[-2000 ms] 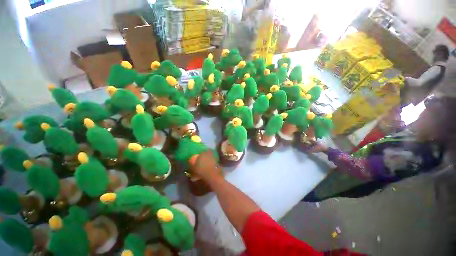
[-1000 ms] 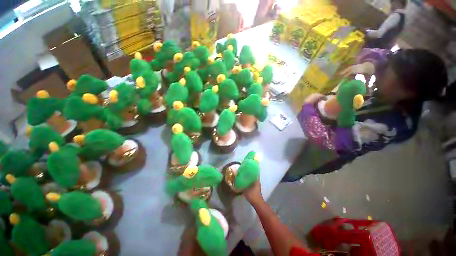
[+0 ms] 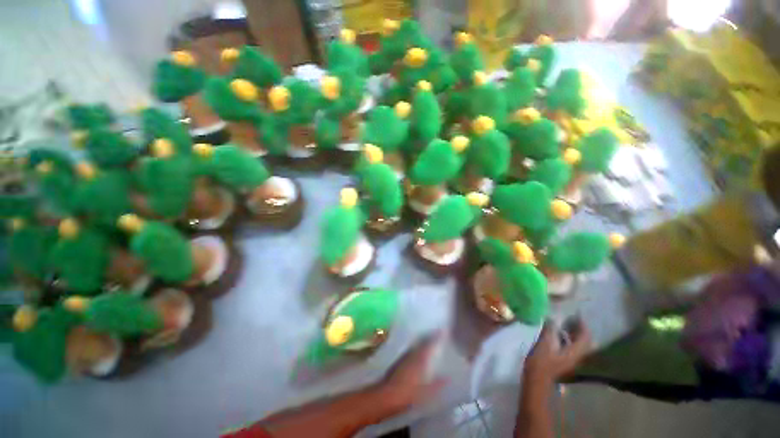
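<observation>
Plush potted-tree toys with green leaves, yellow tips and brown pots stand on the table. One toy (image 3: pixel 363 312) stands near the front, its top leaning toward me. Another toy (image 3: pixel 522 291) stands to its right. My left hand (image 3: pixel 413 376) is blurred, between these toys and nearer to me, with nothing visible in it. My right hand (image 3: pixel 558 346) is just in front of the right toy, apart from it, fingers slightly curled and empty. Gold ornaments glint on several pots.
Pale sheeting covers the table (image 3: pixel 257 342). Many more toys (image 3: pixel 171 248) stand in rows at left and across the back. Yellow printed packs (image 3: pixel 727 77) lie at the far right. A person's purple sleeve (image 3: pixel 731 325) is at the right edge. Cartons (image 3: pixel 278 30) stand behind.
The view has shifted. My right hand has let go of the toy it held, which now appears to stand at the front right. My left hand has come into view over the table.
</observation>
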